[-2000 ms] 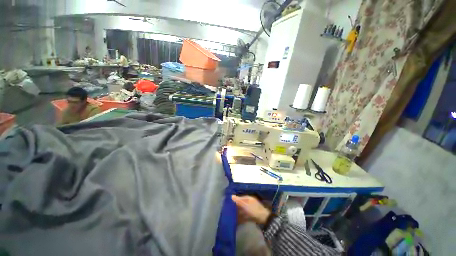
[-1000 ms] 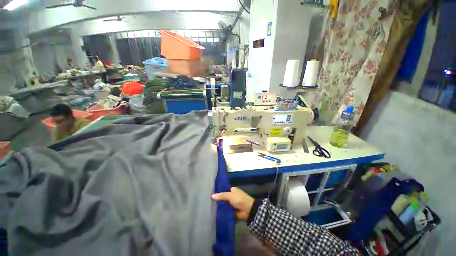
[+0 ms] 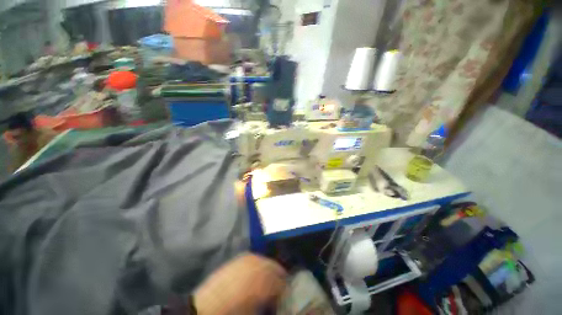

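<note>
The grey fabric [image 3: 123,221] lies draped over the left side. Its blue strip [image 3: 254,215] hangs along the right edge by the machine's needle area. The cream sewing machine [image 3: 289,147] stands in the middle, its lamp lit. A large blurred bare hand, apparently my right hand [image 3: 240,286], is at the bottom edge over the fabric; its fingers and any grip cannot be made out. A small skin-toned patch, possibly fingertips of my left hand [image 3: 241,187], shows at the fabric edge left of the needle; the rest is hidden.
Blue-handled snips [image 3: 326,203] and black-handled shears [image 3: 392,184] lie on the white table [image 3: 296,215]. A bottle [image 3: 420,166] stands at its right. White thread cones [image 3: 360,69] stand above. A white roll [image 3: 360,257] is under the table. A person [image 3: 23,138] is at far left.
The view has tilted down and blurred. My right hand, earlier at the blue strip with its checkered sleeve showing, now appears lower, further left and larger. The strip's lower part no longer shows clearly.
</note>
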